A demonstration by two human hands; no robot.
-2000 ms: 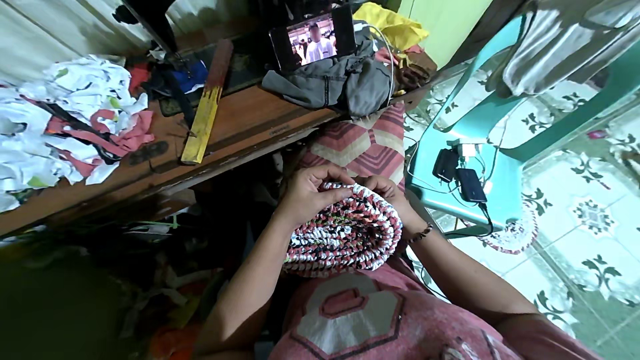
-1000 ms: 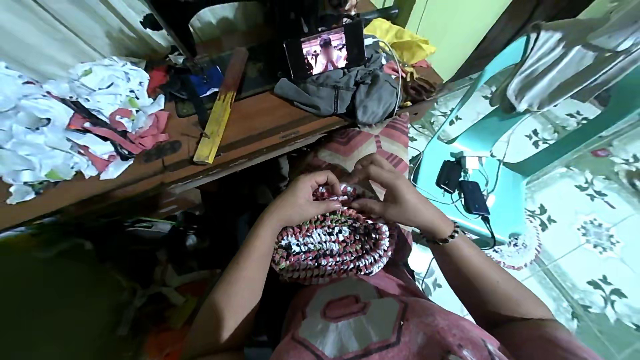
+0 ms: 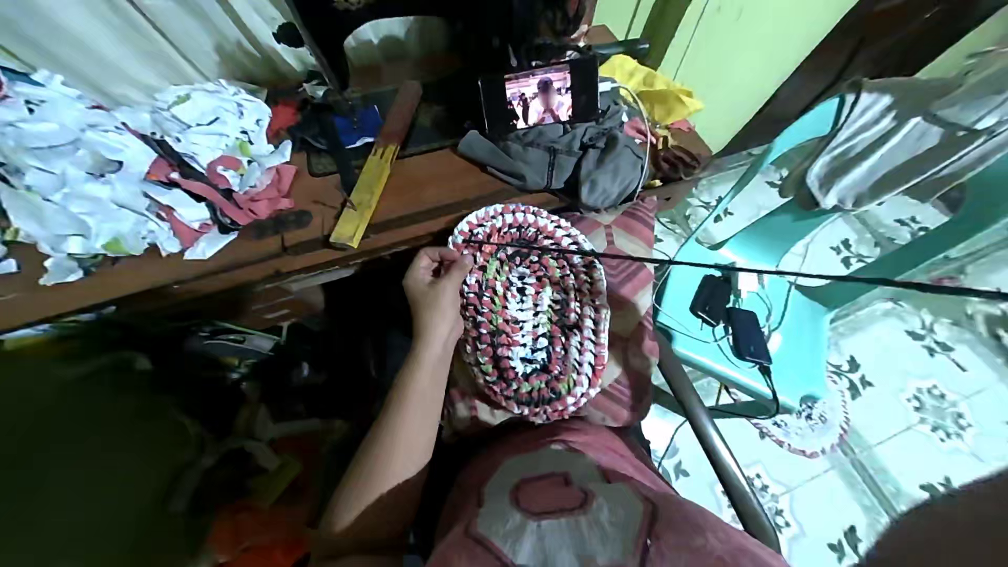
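Observation:
An oval mat of braided or crocheted fabric strips, in red, white, black and green, lies on the lap over patterned cloth. My left hand pinches the mat's upper left edge between thumb and fingers. From that edge a dark fabric strip runs taut across the mat and out at the right side of the view. My right hand is out of view; only a blurred part of the arm shows at the bottom right corner.
On the wooden table lie white and red fabric scraps, a yellow and brown wooden stick, grey cloth and a propped phone. A green plastic chair at right bears black devices and cables. Another round mat is on the tiled floor.
My right hand has left the mat and gone out of view to the right. The mat, bunched in both hands before, now lies flat, and the dark strip is stretched out.

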